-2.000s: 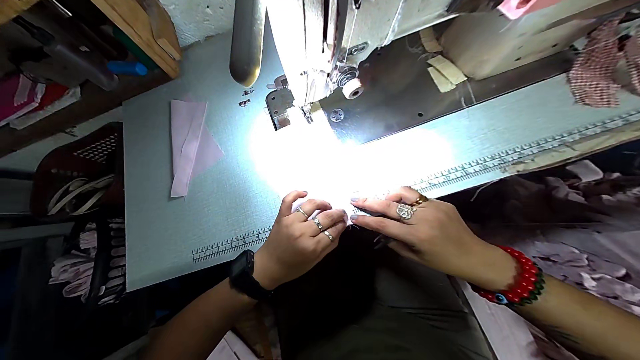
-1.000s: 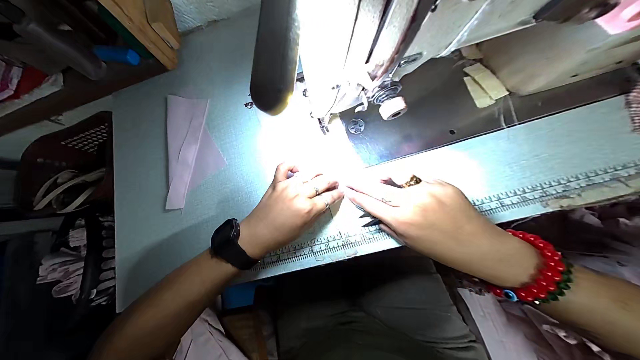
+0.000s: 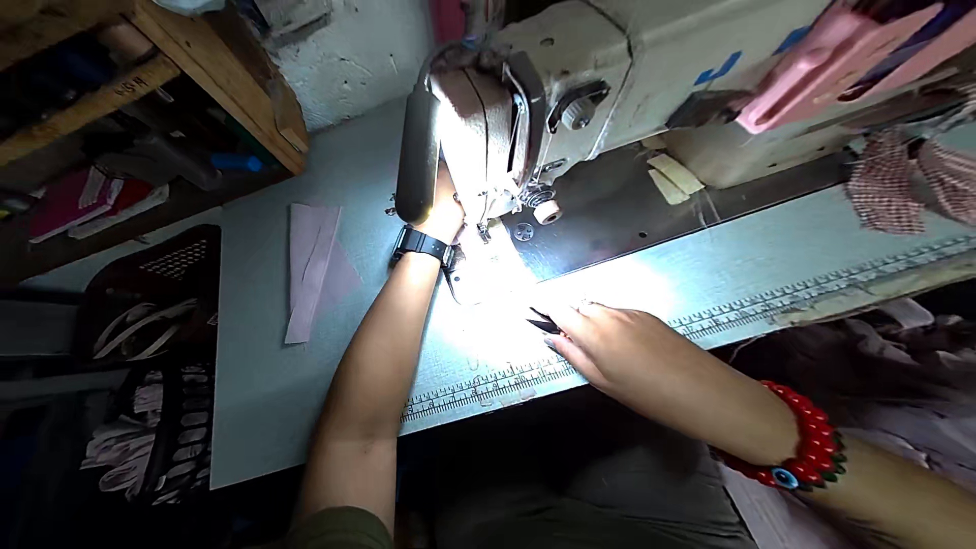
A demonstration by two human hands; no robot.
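My left hand (image 3: 444,210) reaches in behind the sewing machine's needle area, beside the presser foot (image 3: 483,231); its fingers are hidden by the machine head (image 3: 476,122). With my right hand (image 3: 610,335) I hold small dark-bladed thread snips (image 3: 545,323), whose tips point left over the table. Pale fabric (image 3: 492,267) lies under and in front of the presser foot, washed out by the lamp's glare, so its edges are hard to see. Folded pale pink fabric (image 3: 311,267) rests on the table to the left of my left forearm.
A measuring tape strip (image 3: 488,387) runs along the table's front edge. Wooden shelving (image 3: 221,76) stands at the upper left, above a dark perforated basket (image 3: 175,259). A pink plastic holder (image 3: 808,69) and checked cloth (image 3: 884,183) are at the right.
My left hand has moved away from my right hand, up to behind the needle area. My right hand stays over the front of the table with the snips. The view has shifted.
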